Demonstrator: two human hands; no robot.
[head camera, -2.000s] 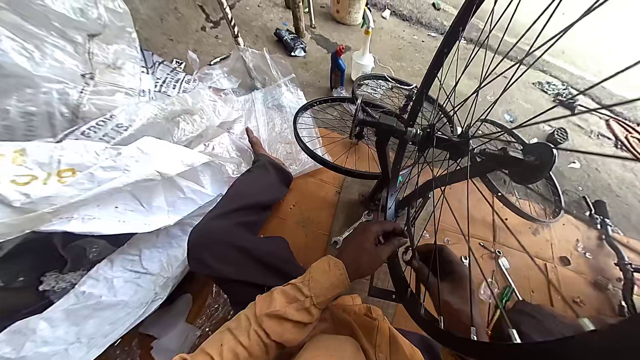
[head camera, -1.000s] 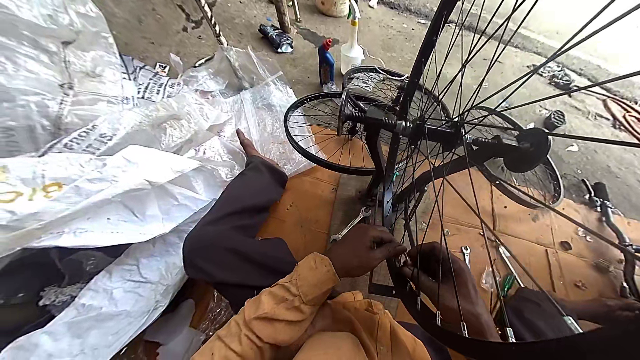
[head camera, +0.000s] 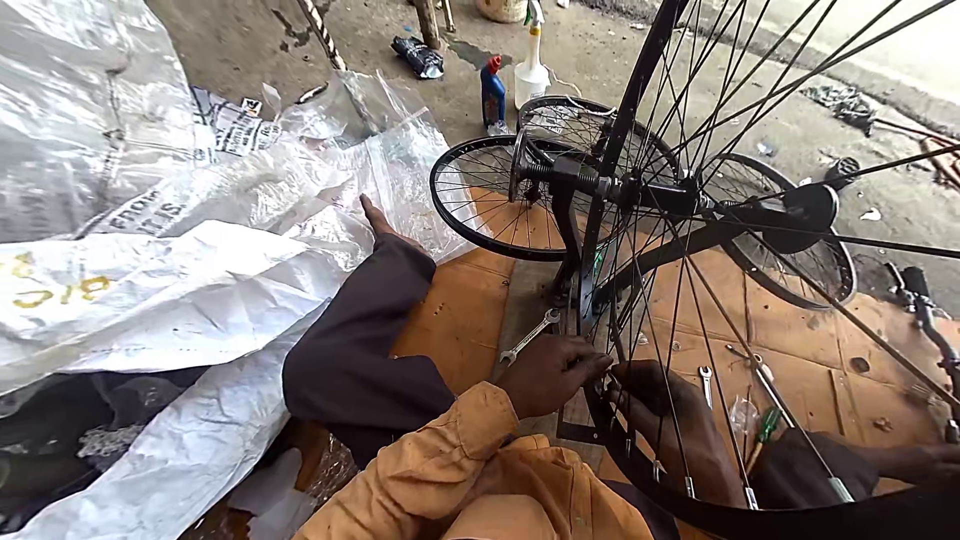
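Note:
A large black spoked wheel (head camera: 795, 514) stands in front of me, joined to a black metal frame (head camera: 675, 255). My left hand (head camera: 551, 375) is at the near part of its rim, with thumb and fingers pinched together. My right hand (head camera: 675, 420) reaches behind the spokes, its fingertips beside those of my left hand at the rim. Whatever small part lies between the fingertips is too hidden to name. An open-ended wrench (head camera: 529, 337) lies just beyond my left hand. Smaller spoked wheels, one of them at the left (head camera: 499, 247), are behind the frame.
Flattened cardboard (head camera: 457, 315) covers the ground. At the right lie another wrench (head camera: 706, 384), a green-handled tool (head camera: 766, 426) and a handlebar (head camera: 930, 319). White plastic sacks (head camera: 187, 300) spread at the left. A blue bottle (head camera: 492, 94) and a white spray bottle (head camera: 532, 75) stand beyond the wheels.
Both hands stay at the wheel rim, with only small shifts of the fingers. Nothing else has plainly moved.

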